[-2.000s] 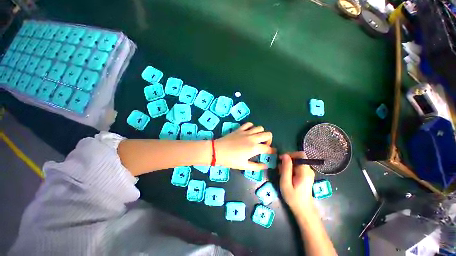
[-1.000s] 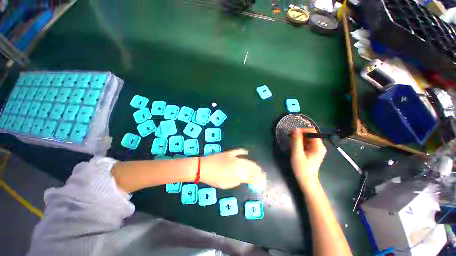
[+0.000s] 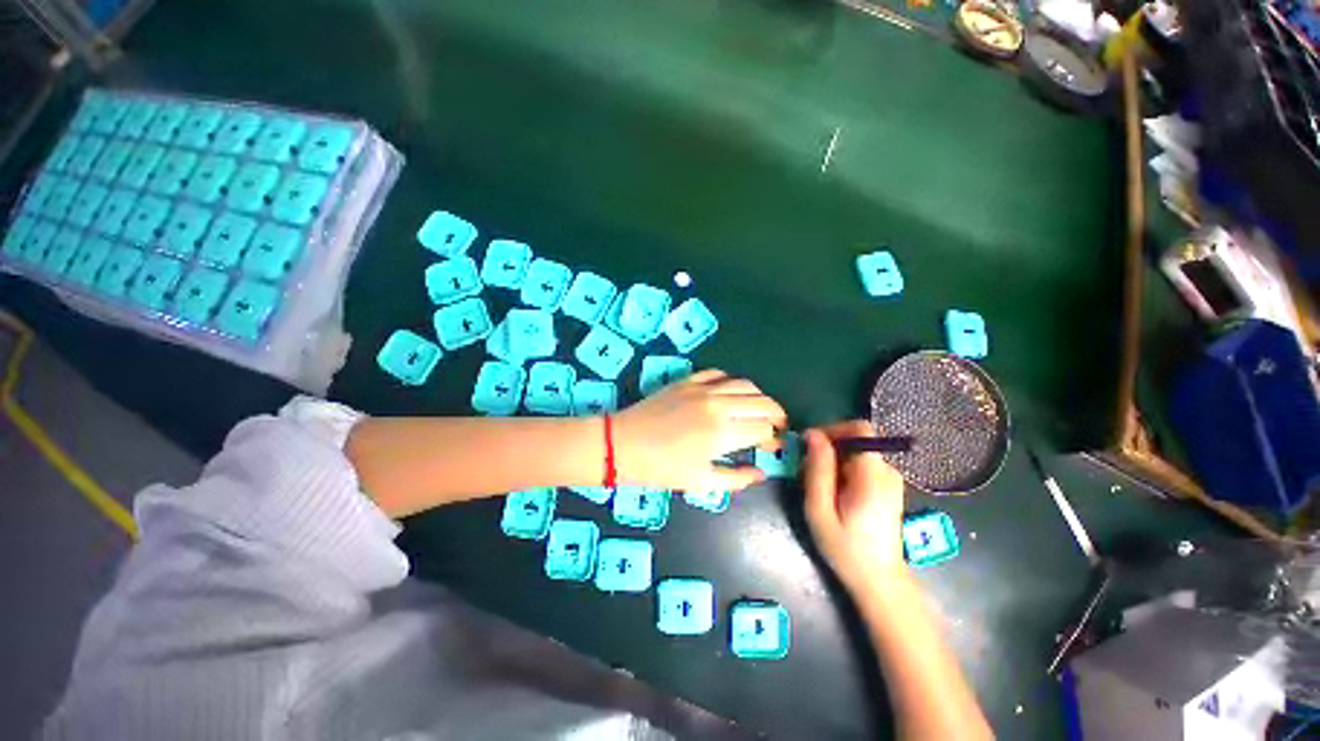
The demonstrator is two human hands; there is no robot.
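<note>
My left hand [image 3: 702, 434], bare with a red string at the wrist, holds a turquoise square housing [image 3: 779, 456] at its fingertips. My right hand [image 3: 857, 500] grips a thin dark pen-like tool [image 3: 880, 445]; its working tip is hidden near the held housing, and its back end lies over the round dish [image 3: 948, 420] of grey grains. Many loose turquoise housings [image 3: 624, 565] lie around and beyond my left forearm. One housing [image 3: 929, 539] lies just below the dish, and two lie beyond it.
A clear tray [image 3: 330, 253] filled with rows of turquoise housings is at left. A slim rod [image 3: 1064, 507] lies right of the dish. A brown edge [image 3: 1134, 261], a blue bin [image 3: 1248, 413] and a pale carton [image 3: 1180, 673] stand at right. Round tins [image 3: 1064, 65] are at the far edge.
My right hand has moved from over the dish to beside my left fingertips. The view has also shifted. Compared with the oldest frame, an extra housing lies beyond the dish.
</note>
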